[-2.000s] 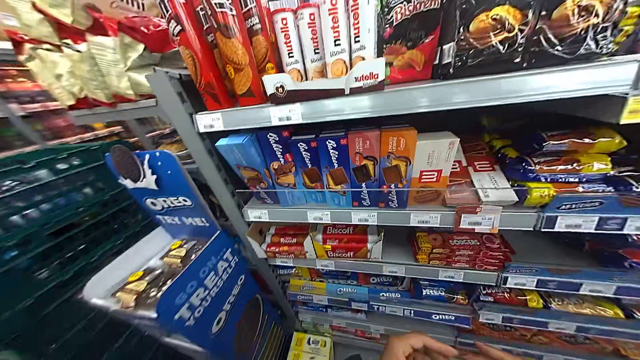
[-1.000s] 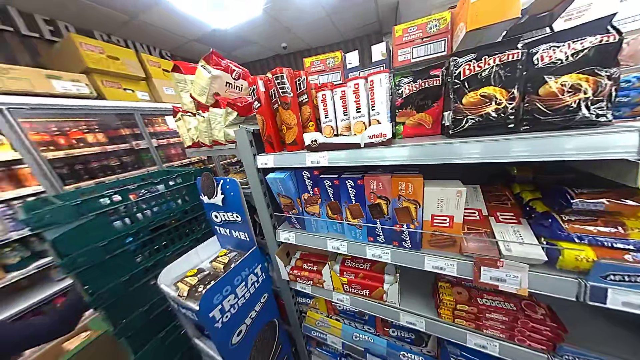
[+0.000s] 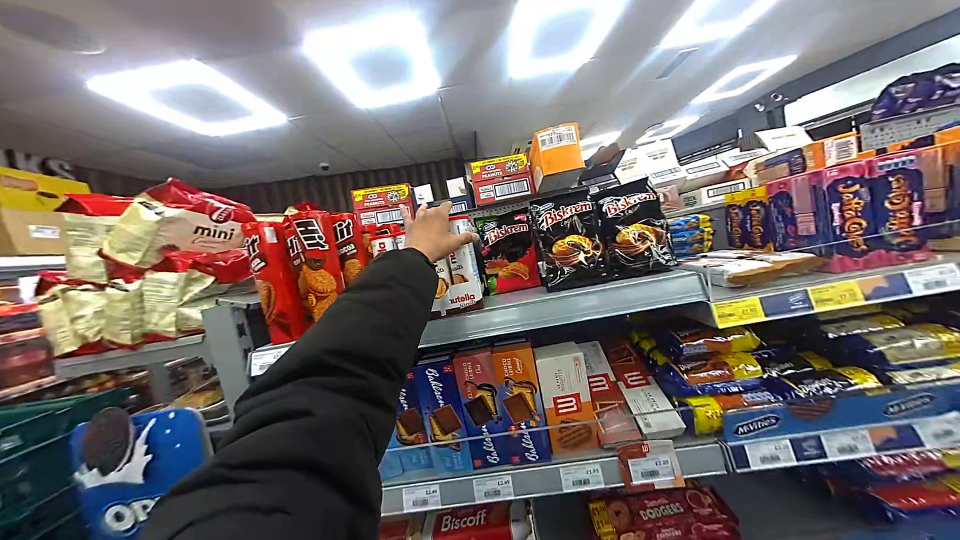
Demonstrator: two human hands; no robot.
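My left hand, in a black padded sleeve, reaches up to the top shelf with its back toward me and its thumb out to the right. It is over the white Nutella biscuit packs and hides part of them; whether it touches them I cannot tell. No item shows in its fingers. Red Hit biscuit packs stand left of the hand. To the right are a small Biskrem bag and two larger black Biskrem bags. My right hand is out of view.
Boxed Bahlsen biscuits and LU packs fill the shelf below. Mini bags are at left, above an Oreo display and green crates. Boxes stand behind the top shelf's packs.
The view has tilted upward. Fingers showed at the bottom edge two seconds ago and no hand one second ago; now my left arm is stretched up to the top shelf.
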